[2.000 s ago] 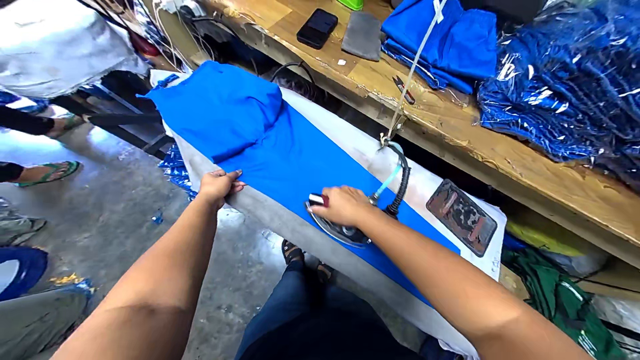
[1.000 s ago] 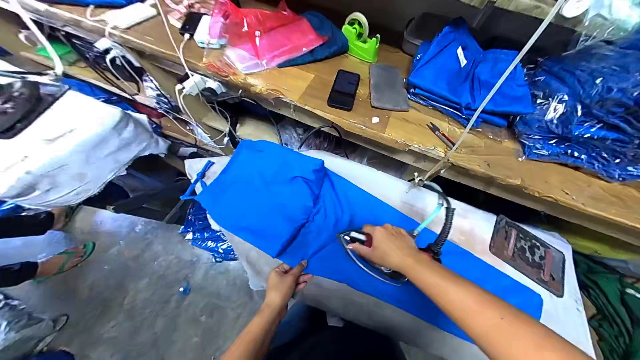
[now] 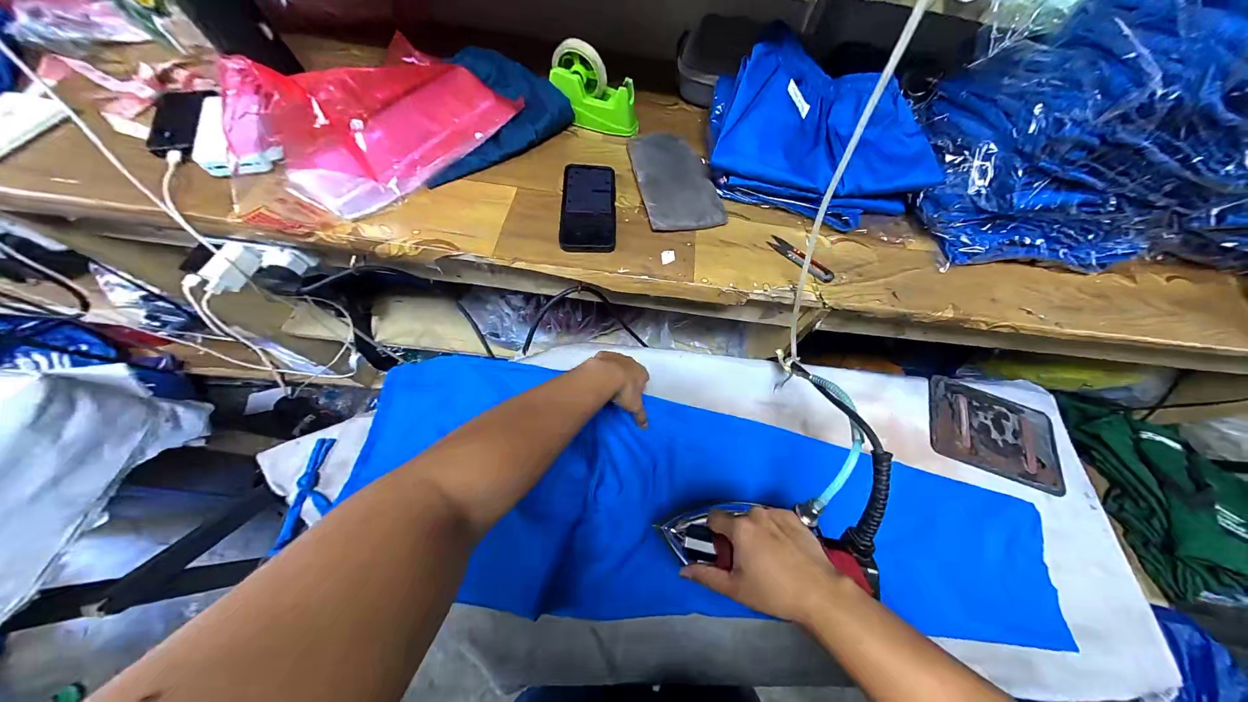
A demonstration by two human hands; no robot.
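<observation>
Blue fabric trousers [image 3: 955, 546] lie flat across a padded ironing board [image 3: 1121, 624] with a pale cover, bunched near the middle. My right hand [image 3: 770, 561] grips the handle of a steam iron [image 3: 848, 565], whose soleplate rests on the blue cloth with its tip toward the left. A light-blue hose and a black cord rise from the iron to a hanging white cord [image 3: 858, 136]. My left hand [image 3: 619, 382] is at the far edge of the garment, touching the cloth; its fingertips point down, and whether they pinch the fabric is unclear. A metal iron rest [image 3: 996, 434] lies at the board's right.
Behind the board runs a wooden table [image 3: 468, 214] with a smartphone [image 3: 588, 208], a green tape dispenser [image 3: 595, 93], thread snips [image 3: 801, 258], folded blue garments [image 3: 819, 127] and bagged blue clothes [image 3: 1092, 136]. Cables and plugs [image 3: 234, 265] hang at the left; green clothing [image 3: 1150, 487] lies right.
My left hand has moved from the near edge of the blue garment to its far edge. The right hand stays on the iron. The view has shifted, showing more of the table.
</observation>
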